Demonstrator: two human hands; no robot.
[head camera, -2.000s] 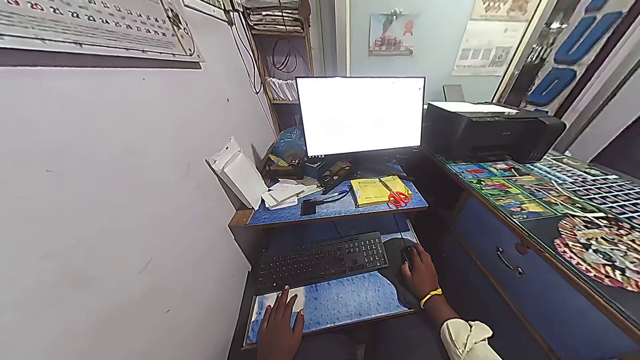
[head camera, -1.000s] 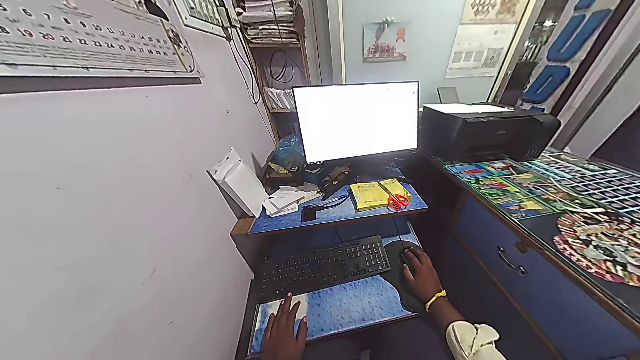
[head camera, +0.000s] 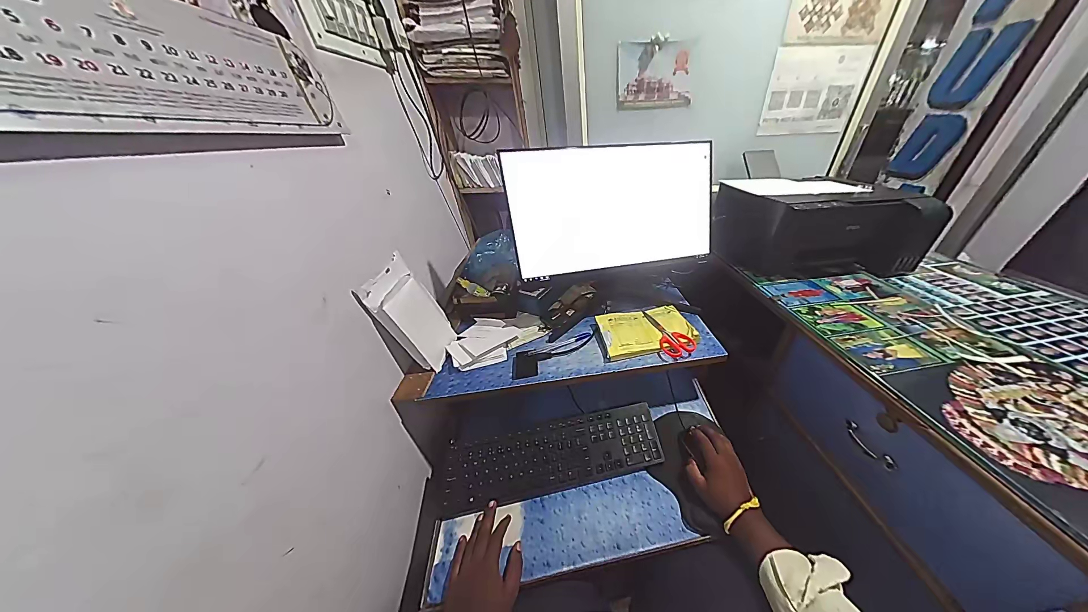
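Note:
My left hand (head camera: 484, 565) lies with its fingers apart on the blue keyboard tray (head camera: 595, 523), just below the left end of the black keyboard (head camera: 552, 450). At the keyboard's right, my right hand (head camera: 718, 472), with a yellow band at the wrist, rests over a black computer mouse (head camera: 690, 435), mostly hidden under the fingers. The mouse sits on a black mouse pad (head camera: 671, 489). Beyond the keyboard stands a monitor (head camera: 608, 208) with a bright white screen. Red-handled scissors (head camera: 677, 343) lie on a yellow pad (head camera: 627, 335) on the upper shelf.
White paper slips (head camera: 483, 342) and a leaning white box (head camera: 408, 314) occupy the shelf's left side, close to the wall (head camera: 212, 357). To the right, a black printer (head camera: 833, 225) stands on a picture-covered counter (head camera: 875, 319) above blue drawers (head camera: 926, 493).

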